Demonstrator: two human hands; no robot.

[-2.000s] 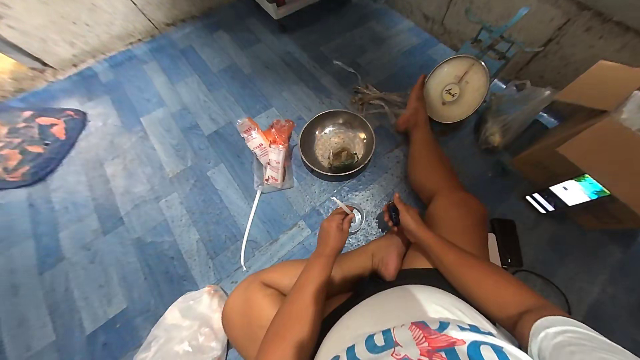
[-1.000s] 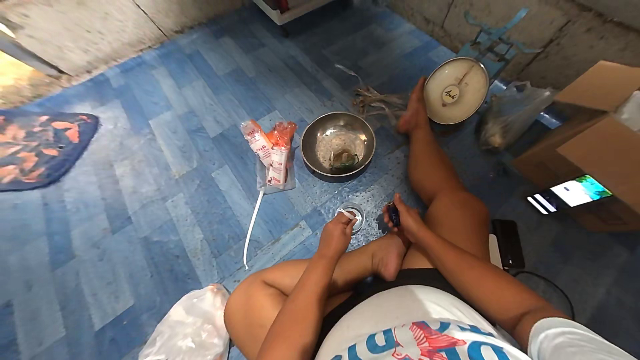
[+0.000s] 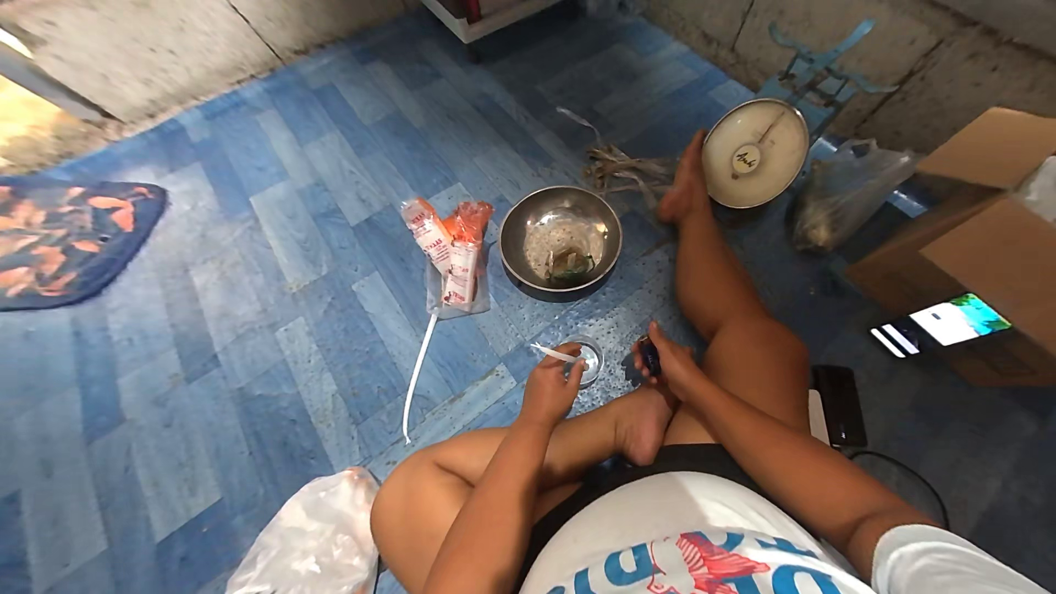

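My left hand (image 3: pixel 554 384) pinches a thin white strip (image 3: pixel 557 353) by its right part, over a small round clear container (image 3: pixel 587 361) on the floor. To its right, my right hand (image 3: pixel 667 363) is closed around a small dark object (image 3: pixel 650 356), perhaps a lighter. A metal bowl (image 3: pixel 516 256) beyond my hands holds pale grains and a greenish item. Left of the bowl lie printed plastic packets (image 3: pixel 462 272), partly orange, on a clear bag. A long white strip (image 3: pixel 421 371) runs from them toward me.
A round dial (image 3: pixel 755 183) and a blue metal frame (image 3: pixel 813 78) stand beyond my extended leg. At right are a cardboard box (image 3: pixel 982 256), a lit phone (image 3: pixel 957 320) and a clear plastic bag (image 3: pixel 850 194). A white plastic bag (image 3: pixel 318 536) lies by my left knee; a mat (image 3: pixel 74 239) lies far left.
The strip in my left hand, raised two seconds ago and lower a second ago, now points out to the left. My right hand stays about where it was, still around the dark object.
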